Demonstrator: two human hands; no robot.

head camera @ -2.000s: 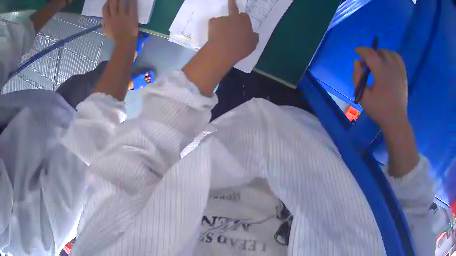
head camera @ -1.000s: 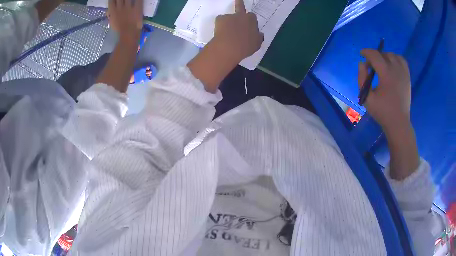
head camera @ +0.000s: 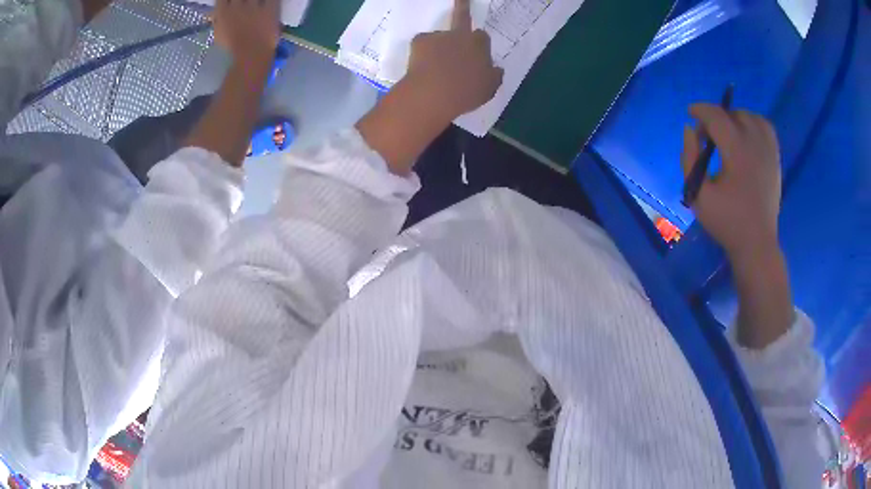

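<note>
My left hand (head camera: pixel 454 72) rests on printed white sheets (head camera: pixel 520 43) on the green table (head camera: pixel 573 91), index finger extended towards the top edge, the other fingers curled. The fingertip is at the picture's top edge. Nothing is seen held in it. My right hand (head camera: pixel 740 177) is raised over the blue surface at the right and holds a dark pen (head camera: pixel 705 164) between thumb and fingers, away from the paper. The far part of the sheets is cut off by the picture's top edge.
A co-worker in a white pinstriped smock (head camera: pixel 67 287) is at the left, one hand (head camera: pixel 246 29) at a white paper (head camera: pixel 294 10) on the table. A blue sandal (head camera: pixel 271 138) shows on the grey floor. A blue panel (head camera: pixel 707 57) and blue rail (head camera: pixel 659 263) stand at the right.
The view has shifted slightly, so the papers and table sit a little higher and further right. Both my hands keep nearly the same pose, the pen still in my right hand.
</note>
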